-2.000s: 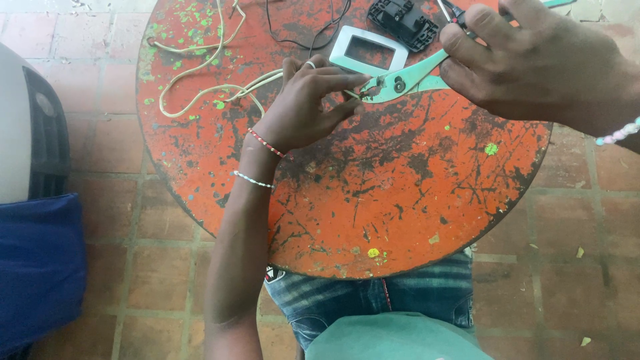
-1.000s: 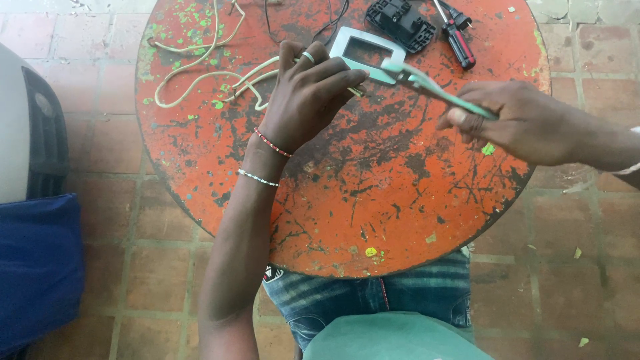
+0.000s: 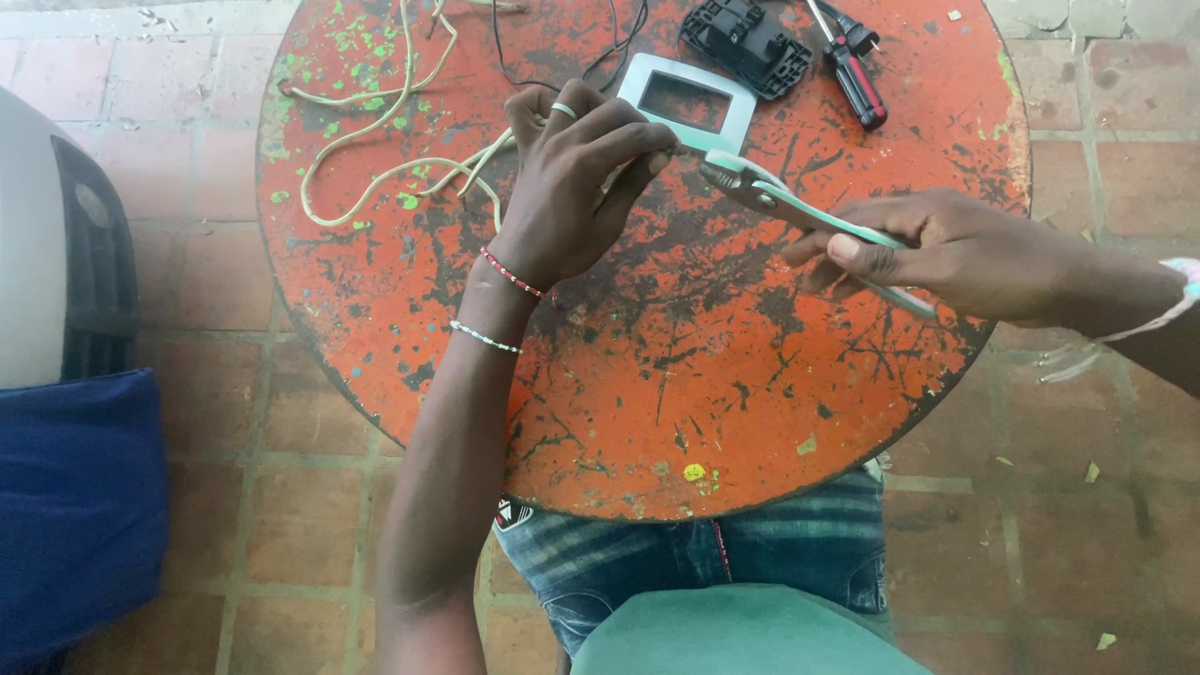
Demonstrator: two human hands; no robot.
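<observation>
My right hand [image 3: 928, 248] grips slip-joint pliers [image 3: 797, 208] with light green handles, their jaws pointing left and lying just right of my left fingertips. My left hand [image 3: 586, 173] pinches something small between thumb and index finger, most likely the end of the pale cord [image 3: 412, 167]; the fingers hide most of it. That cord curls over the left part of the table. Just behind the pliers' jaws lies a white rectangular frame [image 3: 692, 139] with an open middle.
The round, worn red table [image 3: 656, 403] carries a black plastic housing [image 3: 745, 47], a screwdriver [image 3: 855, 89] with a black and red handle, a black plug [image 3: 858, 36] and a thin black cable [image 3: 506, 66]. A blue cloth [image 3: 75, 506] is at the left.
My right hand has moved right and down with the pliers, whose jaws have come away from my left fingertips. The screwdriver, earlier mostly hidden by that hand, shows fully. My left hand stays nearly in place.
</observation>
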